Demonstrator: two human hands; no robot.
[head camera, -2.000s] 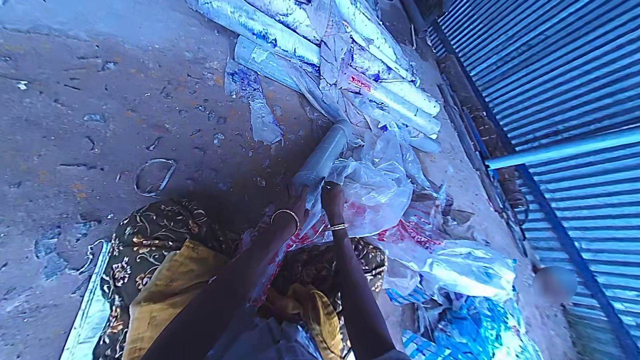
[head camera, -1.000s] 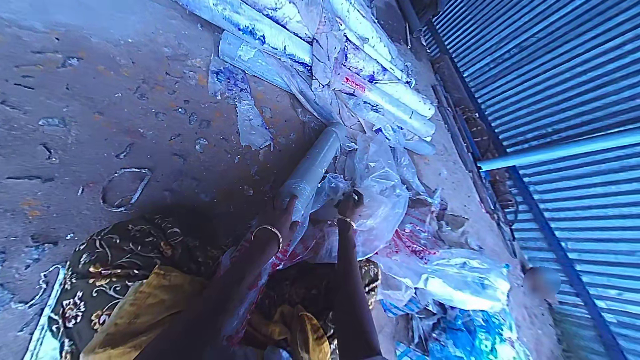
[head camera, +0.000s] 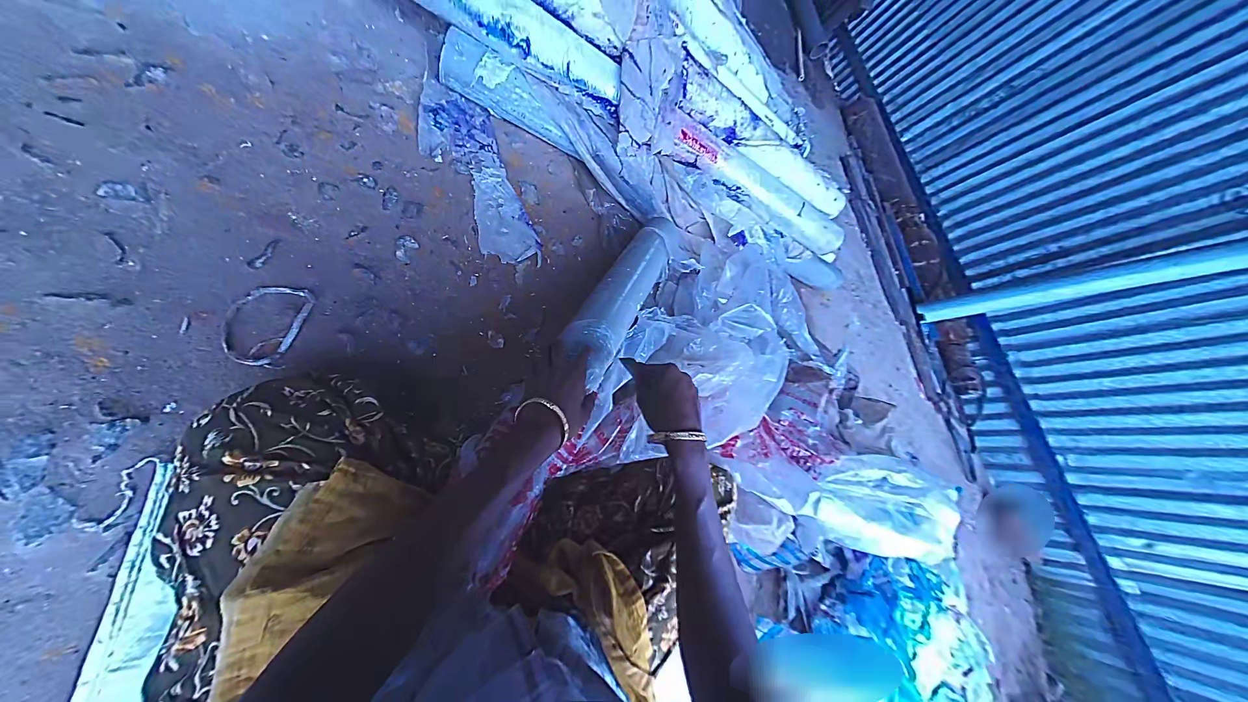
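Note:
A roll of clear plastic film slants up and away from my lap, its far end near a bundle of wrapped rolls. My left hand is on the near end of this roll; its fingers are dark and partly hidden, so the grip is unclear. Just to the right, my right hand is closed on a crumpled clear plastic sheet, with the thumb side towards the roll. Plastic with red print lies below and right of that hand and also runs under my wrists.
Several long wrapped rolls lie on the ground ahead. A loop of strap and a torn plastic strip lie on the dirt at left. Blue plastic is heaped at lower right. A corrugated metal wall stands at right.
My right hand has moved away from the roll and then back nearer to it. The clear sheet beside the roll has shifted in shape.

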